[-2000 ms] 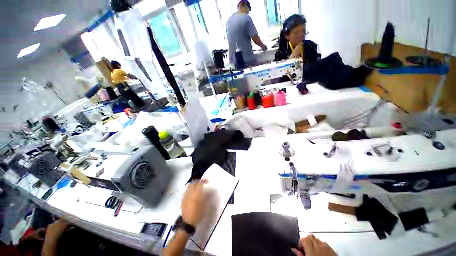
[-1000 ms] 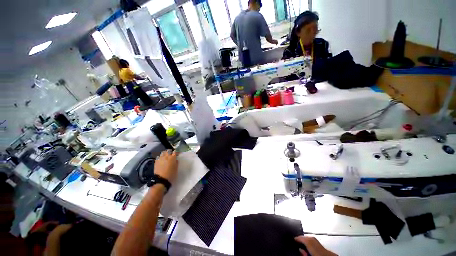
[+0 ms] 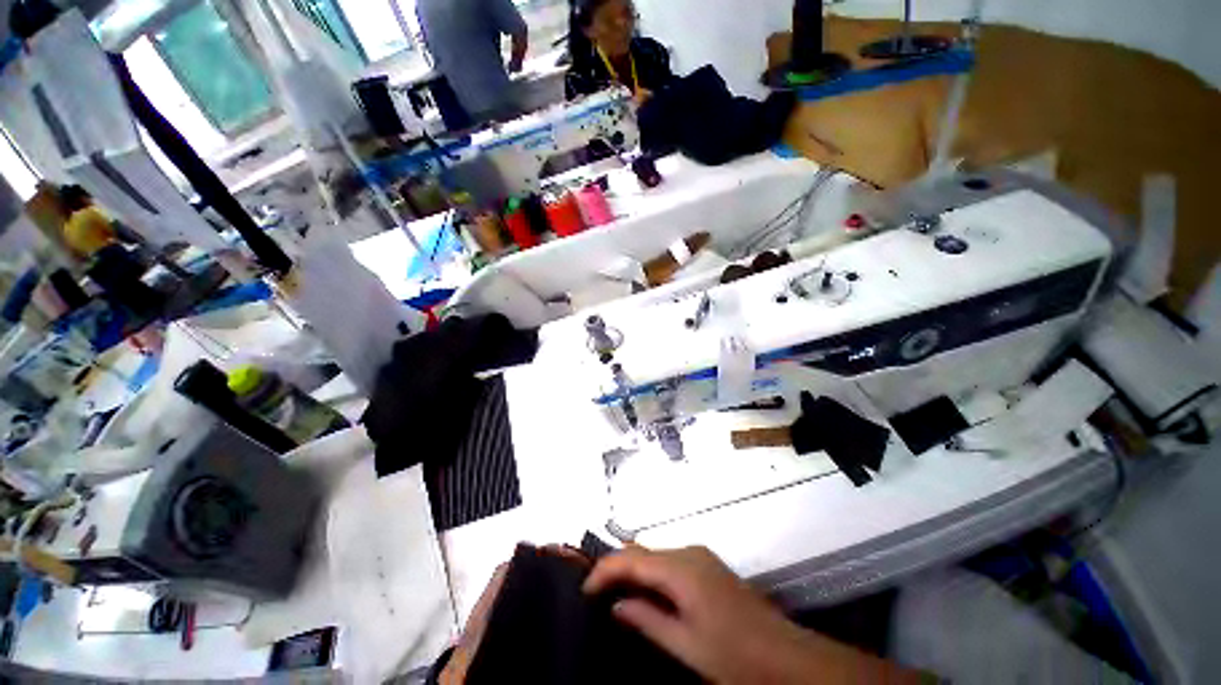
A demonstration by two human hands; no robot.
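A black fabric panel (image 3: 569,622) is raised and bent at the bottom centre, in front of the machine table. My right hand (image 3: 696,609) grips its upper right edge with bent fingers. My left hand (image 3: 485,618) is at its left edge, mostly hidden behind the cloth, with a dark band at the wrist cut off by the frame. A pinstriped piece (image 3: 478,462) lies beyond, partly under a black cloth bundle (image 3: 435,388). A white paper pattern (image 3: 386,569) lies to the left. The presser foot (image 3: 668,439) of the sewing machine stands beyond my hands.
Black fabric scraps (image 3: 841,435) and a brown strip (image 3: 762,438) lie right of the needle. The neighbouring machine's grey motor end (image 3: 221,509) stands left, near a bottle with a yellow-green cap (image 3: 245,380). Thread cones (image 3: 560,212) and a person (image 3: 616,60) are behind.
The view has swung right. My left hand has left the paper pattern at the left and come to the black panel. The panel, flat on the table before, is now lifted and bent between both hands.
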